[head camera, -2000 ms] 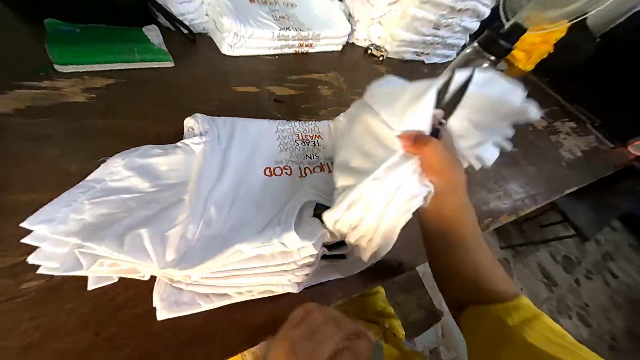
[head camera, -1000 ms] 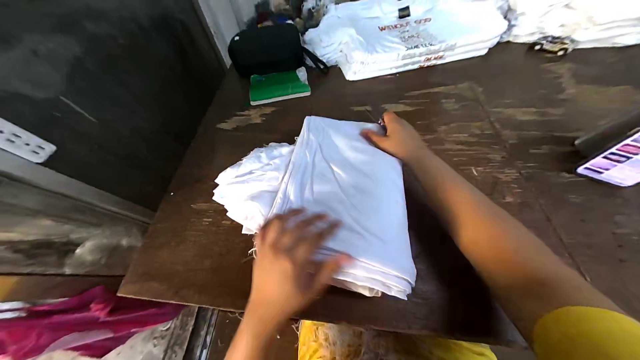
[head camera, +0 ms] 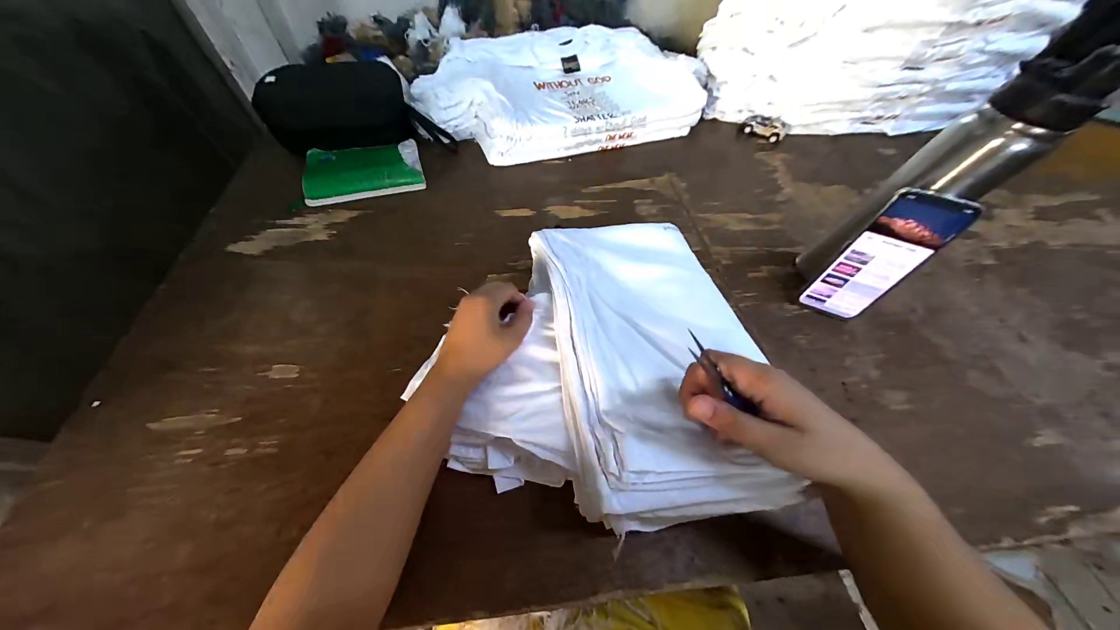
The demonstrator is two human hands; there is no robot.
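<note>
A stack of folded white garments [head camera: 647, 306] lies on the brown wooden table in front of me, its smaller folded part sticking out at the left. My left hand [head camera: 488, 328] is at the upper edge of that left part, fingers curled; whether they pinch the fabric is hard to tell. Over the right side of the stack, my right hand [head camera: 744, 407] grips small dark thread snips [head camera: 724, 383], whose pointed blades face up and to the left, slightly apart.
Behind stand a black case [head camera: 328, 105], a green notebook [head camera: 363, 171], a pile of printed white T-shirts [head camera: 586, 87], a toy car [head camera: 764, 129] and another white pile [head camera: 840, 61]. At the right a phone [head camera: 888, 254] leans on a steel tripod or bottle-like cylinder [head camera: 989, 149].
The printed shirts in front of me two seconds ago now lie folded, print out of sight. My left hand has moved from the stack's front to its left part. The view has shifted strongly.
</note>
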